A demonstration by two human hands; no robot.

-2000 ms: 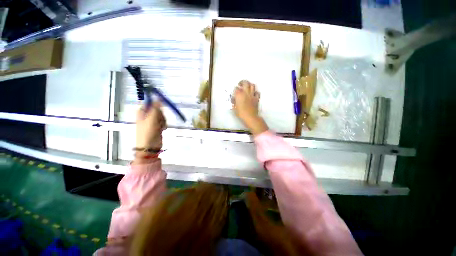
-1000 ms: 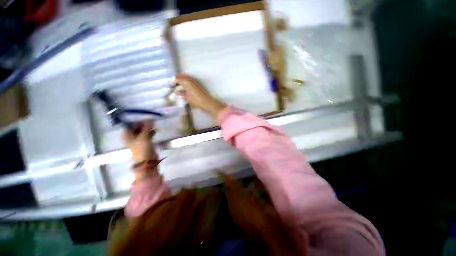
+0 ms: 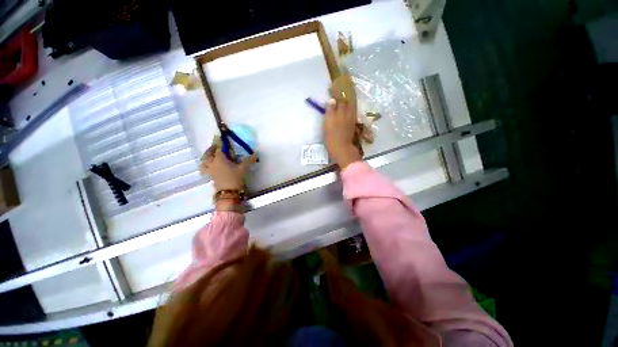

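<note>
My left hand (image 3: 229,169) is at the lower left corner of the cardboard frame (image 3: 261,37) and holds the blue-handled nippers (image 3: 238,143). A pale blue soft thing, perhaps a face mask (image 3: 245,134), lies under the nippers inside the frame. My right hand (image 3: 340,127) is at the frame's right side and holds the purple-blue marker pen (image 3: 315,106), its end sticking out to the left. A small white printed packet (image 3: 313,154) lies in the frame near its lower edge, left of my right hand.
A ribbed clear tray (image 3: 139,129) lies to the left, with black crossed strips (image 3: 110,181) on it. Crinkled clear plastic (image 3: 392,81) lies to the right. Metal rails (image 3: 284,196) run along the bench front. Black bins (image 3: 247,17) stand at the back.
The nippers have moved right from over the clear tray to the frame. My right hand has moved right and taken hold of the pen. The blue thing and packet now show inside the frame.
</note>
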